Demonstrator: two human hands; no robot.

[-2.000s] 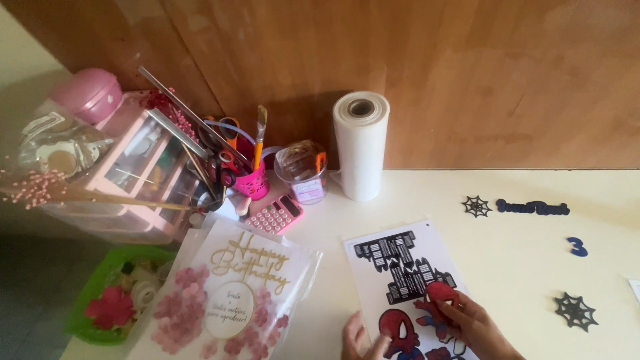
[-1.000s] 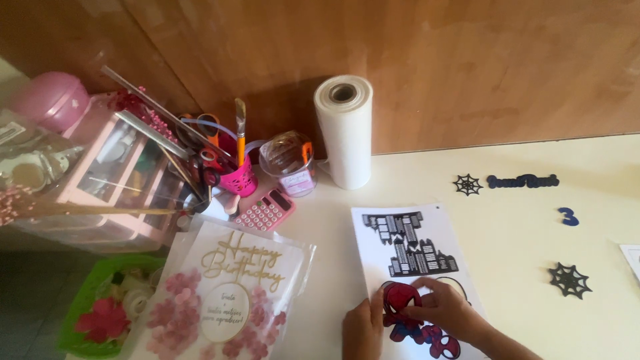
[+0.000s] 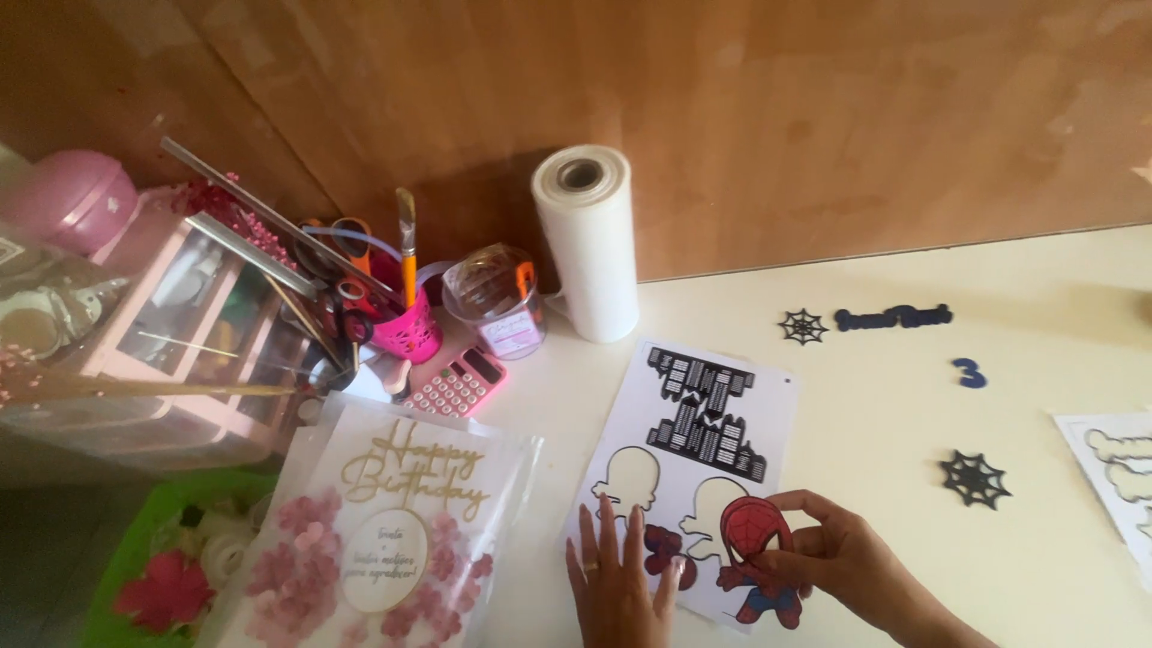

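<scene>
A white printed sheet [image 3: 776,423] lies on the pale table. It bears black building silhouettes [image 3: 706,414] and two blank figure-shaped areas. My left hand [image 3: 621,576], with a ring on one finger, lies spread on the lower left of the sheet, beside a partly hidden red and blue figure [image 3: 661,547]. My right hand [image 3: 823,549] pinches a Spider-Man cutout [image 3: 754,531] by its right side, over the sheet's lower right edge.
Right of the sheet lie black web cutouts [image 3: 976,479], a dark blue name cutout [image 3: 894,318], a blue number three [image 3: 970,373] and another sheet [image 3: 1102,450]. Leftward stand a white film roll [image 3: 589,261], plastic cup [image 3: 508,315], pink calculator [image 3: 457,382], pink tool cup [image 3: 409,333] and Happy Birthday pack [image 3: 387,558].
My right hand has moved the Spider-Man cutout to the right, off the figure area where it was a second ago. My left hand is now spread flat on the sheet.
</scene>
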